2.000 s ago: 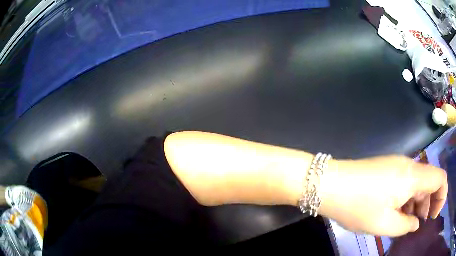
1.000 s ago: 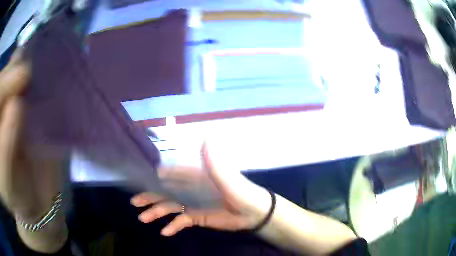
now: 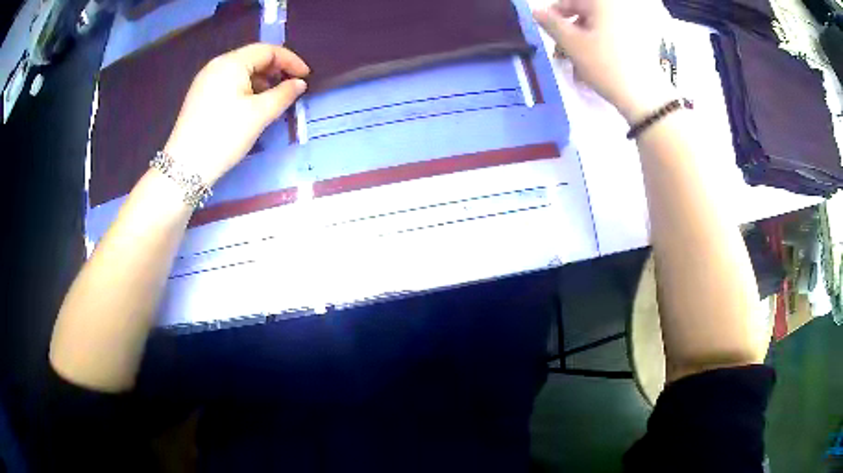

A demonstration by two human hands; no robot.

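Note:
A dark maroon fabric panel (image 3: 407,35) lies over the upper middle of a blue-tinted clear template (image 3: 416,139), its lower edge slightly raised. My left hand (image 3: 245,106), with a silver bracelet, pinches the panel's lower left corner between thumb and finger. My right hand (image 3: 592,42), with a dark bracelet, is just beyond the panel's right edge, fingers bent; whether they hold the edge is unclear. A second maroon panel (image 3: 166,111) lies flat on the template at the left, partly hidden by my left hand.
Stacked maroon pieces (image 3: 781,111) lie at the table's right. Small dark snips (image 3: 667,60) lie on the white table (image 3: 619,203) beside my right forearm. A round stool (image 3: 642,323) stands below the table's right edge. A glossy black surface (image 3: 46,166) is at the left.
The view has turned from the black surface to the template. The panel carried at the left a second ago is now over the template's middle. My hands have moved up to its two sides.

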